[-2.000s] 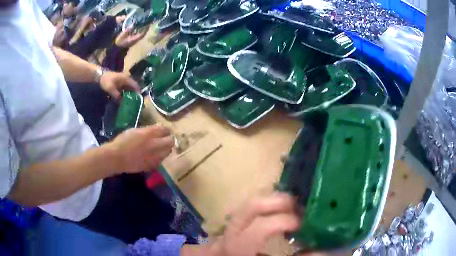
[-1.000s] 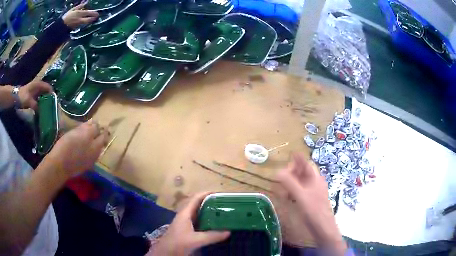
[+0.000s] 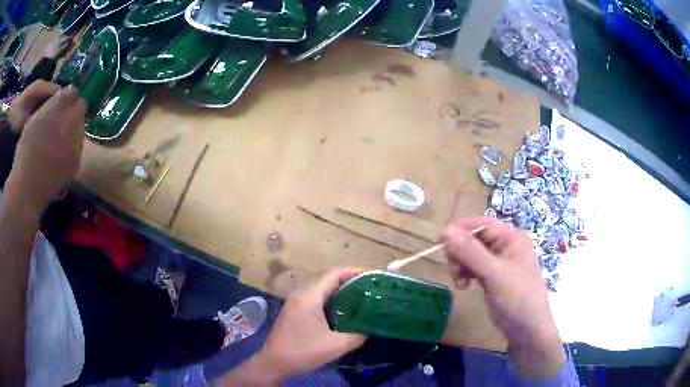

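My left hand (image 3: 306, 325) grips a glossy green housing (image 3: 393, 306) by its left end, at the bench's front edge. My right hand (image 3: 492, 261) pinches a glue swab (image 3: 424, 255) between thumb and finger. The swab's white tip is at the housing's silver rim; I cannot tell if it touches. The white glue cup (image 3: 404, 195) sits on the brown cardboard sheet (image 3: 250, 151) beyond the housing, with no swab in it. A pile of small silver badges (image 3: 533, 198), a few red, lies right of my right hand.
Stacked green housings (image 3: 227, 72) stand at the back left. Another person's arm and hand (image 3: 53, 136) are at the left, near a thin stick (image 3: 157, 185). A white sheet (image 3: 624, 249) lies right. A metal post (image 3: 473, 34) and bag of badges (image 3: 537, 45) are behind.
My left hand has taken the housing, now tilted to show its holed end. My right hand has picked the swab out of the cup and brought it to the housing.
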